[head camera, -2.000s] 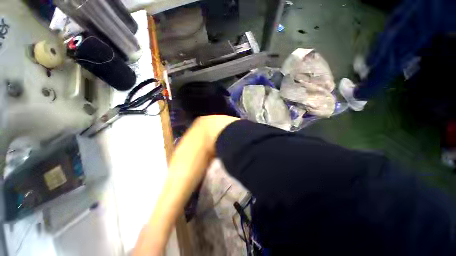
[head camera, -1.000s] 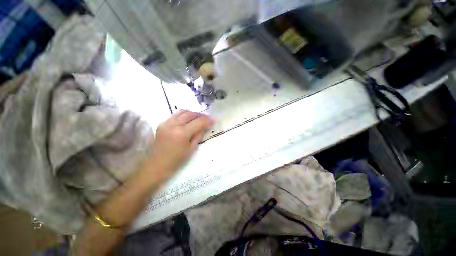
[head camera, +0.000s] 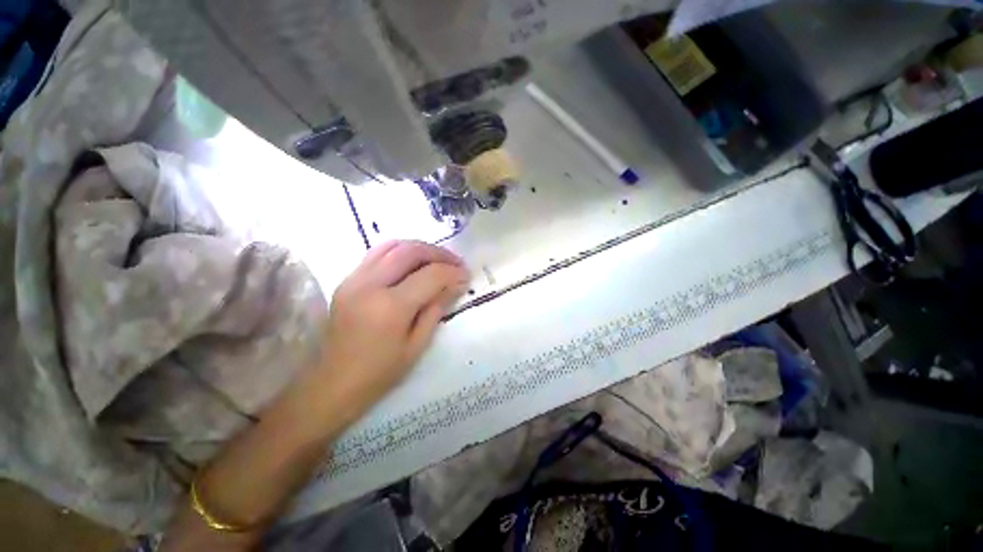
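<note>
My left hand (head camera: 393, 307) rests on the white machine bed just in front of the needle area, fingers bent and close together, a gold bangle on the wrist. No fabric shows between its fingers; whether it holds something small cannot be told. The presser foot and needle (head camera: 447, 205) are brightly lit just beyond the fingertips. The beige-grey printed garment piece (head camera: 205, 313) lies bunched left of the needle, beside my forearm. The sewing machine head (head camera: 270, 76) stands above. My right hand is out of the picture.
A white marking pen (head camera: 582, 135) lies on the bed. A grey parts tray (head camera: 717, 97) stands behind. Black-handled scissors (head camera: 871, 229) and a black thread cone (head camera: 932, 146) lie at the right. A ruler scale (head camera: 604, 343) runs along the front. More printed fabric (head camera: 674, 410) hangs below the table edge.
The view has swung back from the floor and right table end to the needle area. In the last second my left hand has stayed near the needle; the view has shifted slightly.
</note>
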